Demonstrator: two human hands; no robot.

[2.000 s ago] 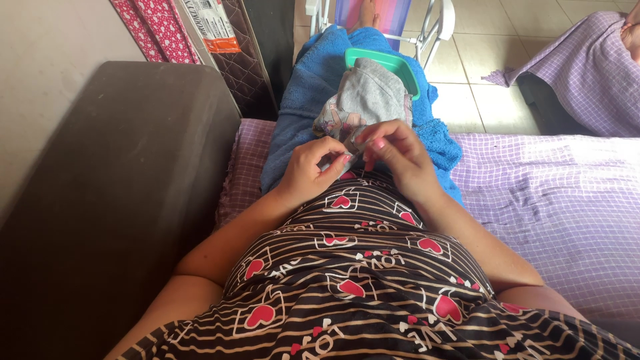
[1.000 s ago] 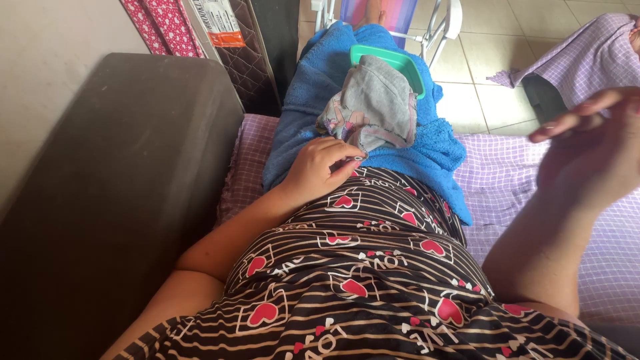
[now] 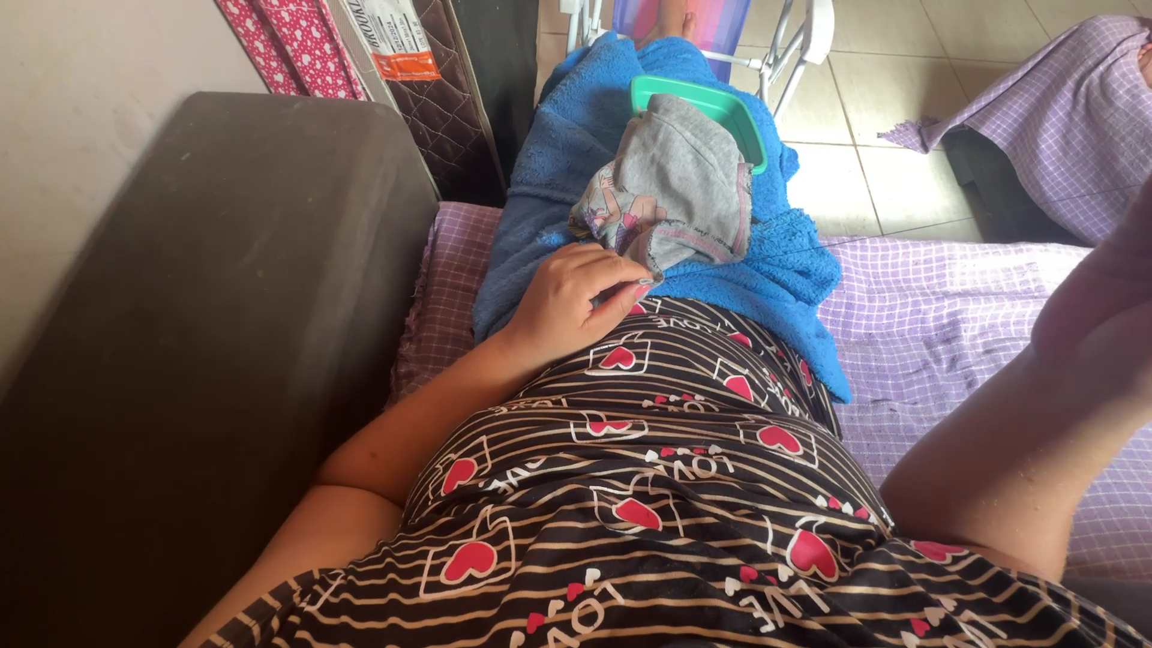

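Observation:
My left hand (image 3: 580, 295) pinches an edge of a grey printed cloth (image 3: 688, 166) between thumb and forefinger. The cloth lies bunched on a blue towel (image 3: 562, 162) over my lap, partly over a green plastic tray (image 3: 751, 130). A thin dark thread (image 3: 909, 229) runs from near the cloth out to the upper right. My right forearm (image 3: 1017, 423) is raised at the right edge, and the hand itself is outside the view, so what it holds is hidden.
A dark sofa armrest (image 3: 234, 261) stands at my left. A purple checked cover (image 3: 909, 315) lies on the seat. Ahead are a folding chair with a white frame (image 3: 814, 36), a quilted mattress (image 3: 450, 117) on edge and a second purple-covered seat (image 3: 1062, 117).
My right hand has moved from beside the left one at the cloth out to the right and beyond the frame. My left hand has stayed at the cloth's near edge.

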